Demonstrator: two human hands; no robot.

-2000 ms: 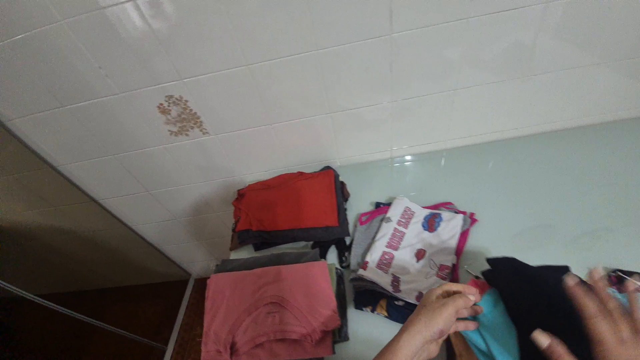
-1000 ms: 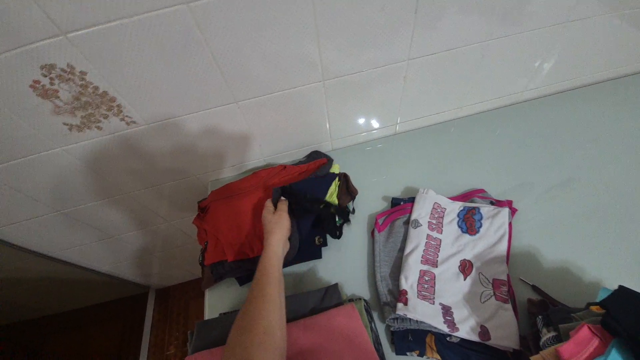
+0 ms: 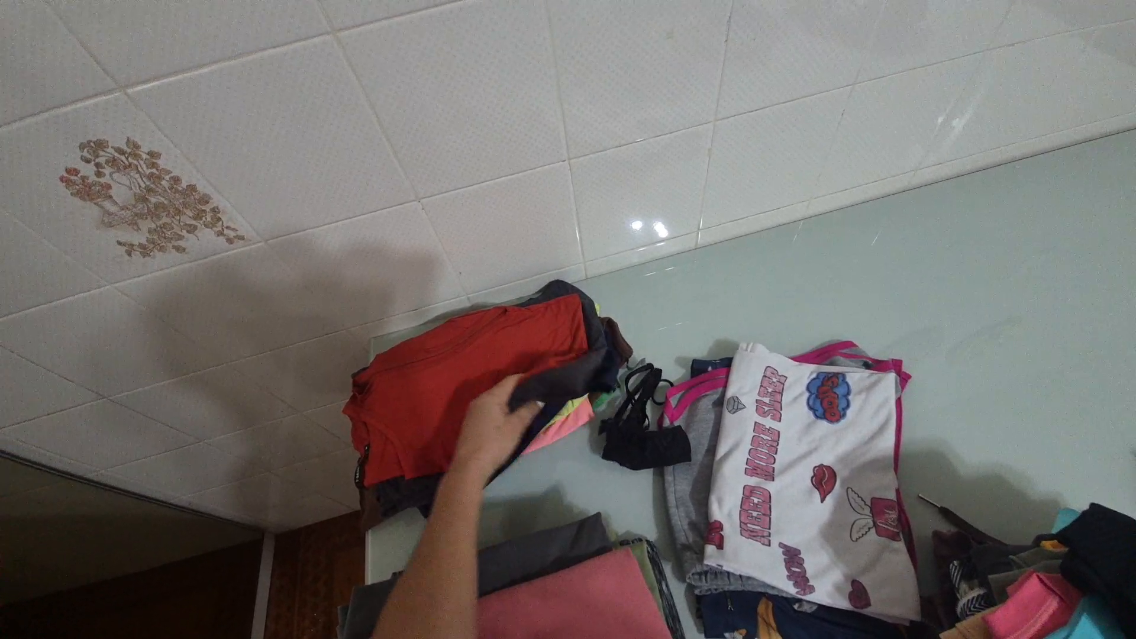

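Observation:
My left hand [image 3: 497, 422], its thumb toward the right, grips the turned-up dark grey cloth edge at the front of a stack of folded clothes. A red garment [image 3: 470, 373] tops this stack. Dark, yellow and pink cloth shows under the lifted edge. A black strappy garment [image 3: 645, 426] lies on the table just right of the stack. Farther right, a white printed shirt with pink trim [image 3: 808, 497] tops another stack over grey cloth. Below my hand, a pink garment [image 3: 572, 599] and dark grey cloth [image 3: 546, 555] form a further stack, partly behind my forearm. My right hand is out of view.
The pale glassy tabletop [image 3: 994, 266] meets a white tiled wall [image 3: 497, 115] behind the stacks. A mixed pile of clothes [image 3: 1034, 599] lies at the lower right, with a thin dark pointed item [image 3: 954, 519] beside it.
My left hand has moved from the right-hand pile to the red-topped stack. My right hand has left the view. The black strappy garment now lies separate from the stack. The view has shifted.

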